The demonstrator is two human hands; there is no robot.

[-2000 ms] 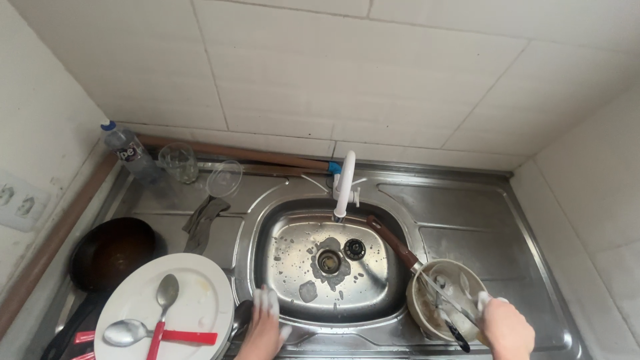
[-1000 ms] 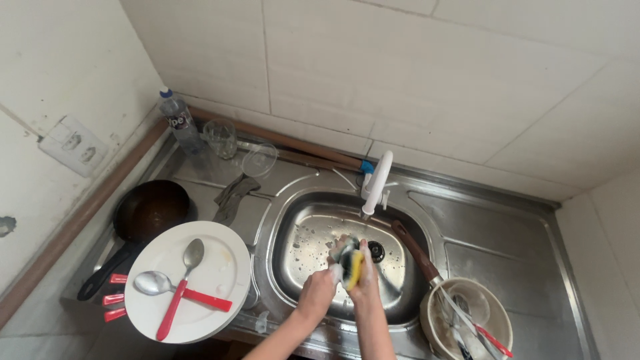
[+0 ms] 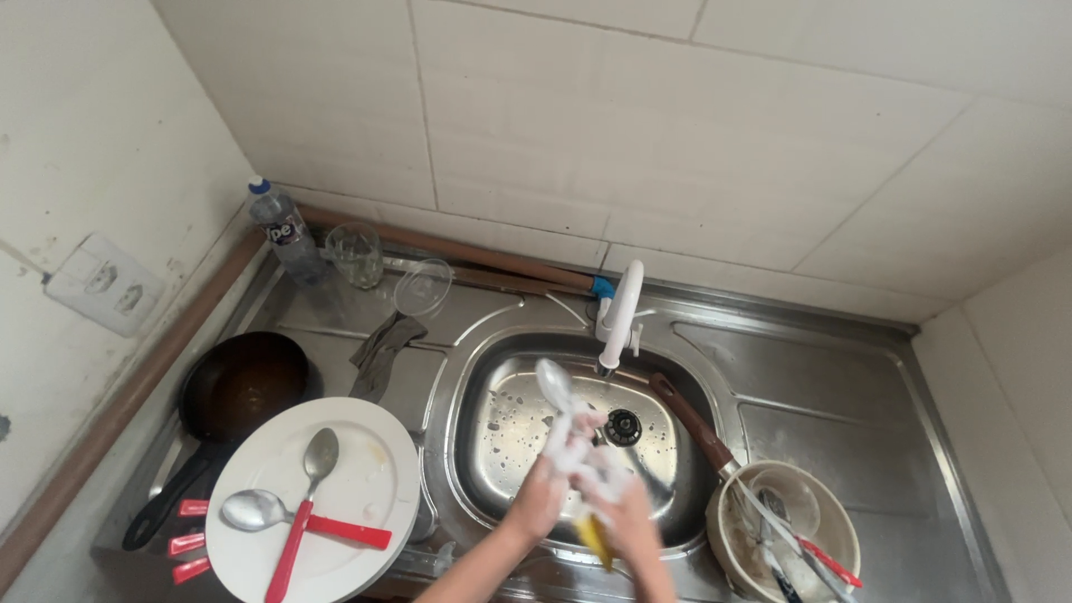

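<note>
Over the steel sink basin (image 3: 519,368), my left hand (image 3: 544,486) is closed on a foam-covered spoon (image 3: 554,385), whose bowl points up toward the faucet; its handle is hidden by fingers and suds. My right hand (image 3: 618,494), also soapy, presses against the spoon's lower part and holds a yellow sponge (image 3: 593,540), which shows below the palm. At the left, two spoons with red handles, one upright (image 3: 321,456) and one crossing it (image 3: 251,511), lie on a white plate (image 3: 385,486).
A white faucet (image 3: 624,318) arches over the basin. A saucepan (image 3: 720,536) holding utensils stands right, its brown handle over the basin. Left are a black frying pan (image 3: 243,385), a grey cloth (image 3: 385,352), a detergent bottle (image 3: 289,239), a glass (image 3: 356,255) and a clear lid-like item (image 3: 423,287).
My hands were apart two seconds ago, the right at the saucepan; both came together over the sink. A spoon bowl now shows above the fingers.
</note>
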